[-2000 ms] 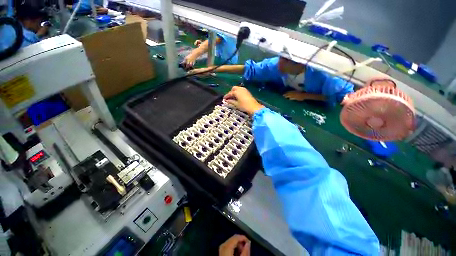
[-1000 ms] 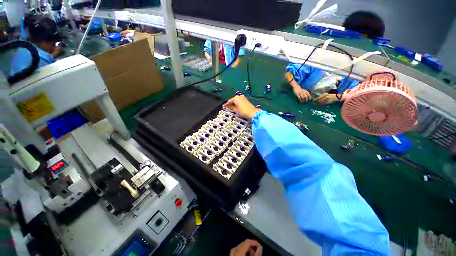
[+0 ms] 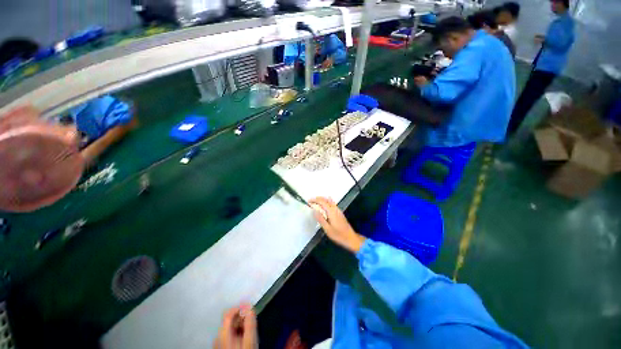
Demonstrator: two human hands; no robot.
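My right hand (image 3: 335,225) is at the right part of the long white-grey work mat (image 3: 221,262), close to its front edge. Its fingers are bent around something small and pale; what it is cannot be made out. A thin, blurred item, perhaps tweezers (image 3: 294,195), lies just beyond my fingertips. My left hand (image 3: 237,328) is at the bottom edge, partly cut off, beside the mat's front edge. Its fingers are drawn together, and whether they hold something is unclear.
Rows of cream housings (image 3: 320,146) stand on a separate white mat to the right. A dark cable crosses that mat. A pink fan (image 3: 41,160) is at left, a round mesh dish (image 3: 135,278) on the green bench. Blue stools (image 3: 412,221) and a person in blue (image 3: 470,82) are at right.
The view has swung right, away from the machine and black tray. My right hand has left the tray's housings and is now at the mat. My left hand shows further left.
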